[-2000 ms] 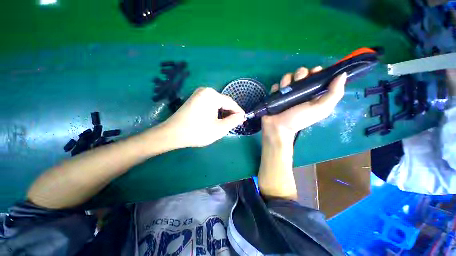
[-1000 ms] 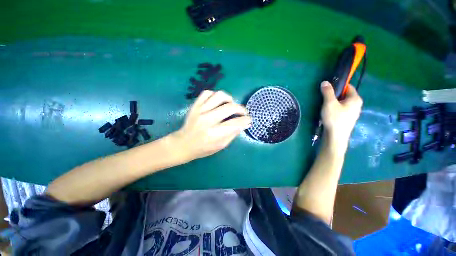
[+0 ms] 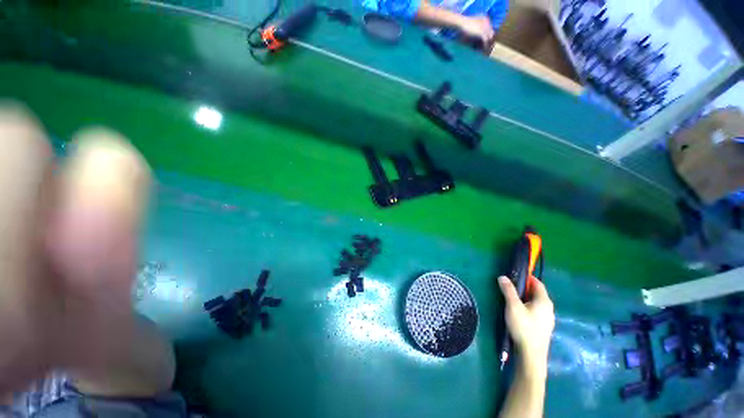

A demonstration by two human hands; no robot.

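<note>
My right hand [image 3: 530, 320] holds the black and orange electric screwdriver [image 3: 522, 263], which lies on the bench to the right of the dish with its tip towards me. My left hand [image 3: 81, 261] is very close to the camera at the left edge, large, blurred and cut off; whether it holds anything cannot be told. The round perforated screw dish [image 3: 431, 306] holds dark screws at its lower right. Small black plastic pieces lie in two piles, one [image 3: 243, 310] at left and one [image 3: 357, 263] nearer the dish.
A black frame [image 3: 412, 186] lies on the green belt, another [image 3: 453, 118] beyond it. Several frames [image 3: 640, 357] lie at the right. Across the belt are another screwdriver [image 3: 281, 31], a dish [image 3: 382, 28] and a person's hand [image 3: 476, 31]. A pale bar [image 3: 693, 286] juts in at right.
The view has tilted up, showing the far side. My left hand has left the dish and come up near the camera. My right hand still holds the screwdriver, which has moved away from the left fingers.
</note>
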